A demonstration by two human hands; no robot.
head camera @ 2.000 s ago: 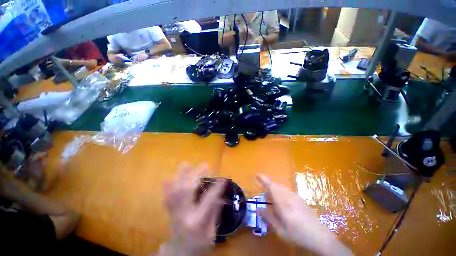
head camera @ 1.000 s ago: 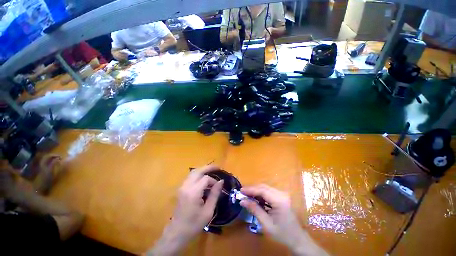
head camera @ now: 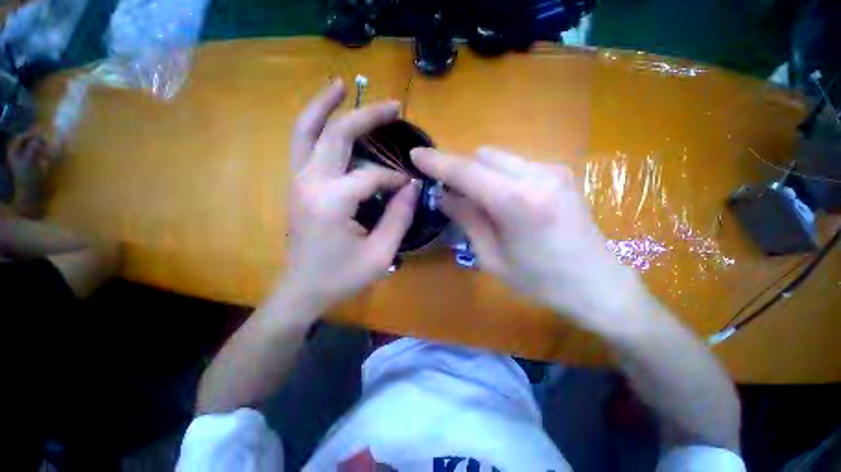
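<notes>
A round black housing (head camera: pixel 429 226) sits on the orange-brown bench between my hands, with thin wires across its open top. My left hand (head camera: pixel 341 198) is over its left side, thumb and forefinger pinched on a small white connector (head camera: pixel 416 185) at a wire end. My right hand (head camera: pixel 516 217) is over its right side, fingertips close to the connector; whether they grip anything is hidden. A silver-grey bracket (head camera: pixel 465 255) shows below my right fingers. Another small white plug (head camera: pixel 361 82) stands out on a wire above the housing.
A heap of glossy black parts (head camera: pixel 434 53) lies at the back edge. A clear plastic bag (head camera: pixel 157 41) is at the upper left. A grey block (head camera: pixel 773 219) and a dark cord (head camera: pixel 791 288) lie at the right. Another person's arm (head camera: pixel 55 240) rests at the left.
The view has tilted down, so the housing and hands appear higher and my torso shows. My hands have moved closer together over the housing. The far side of the line has left the view.
</notes>
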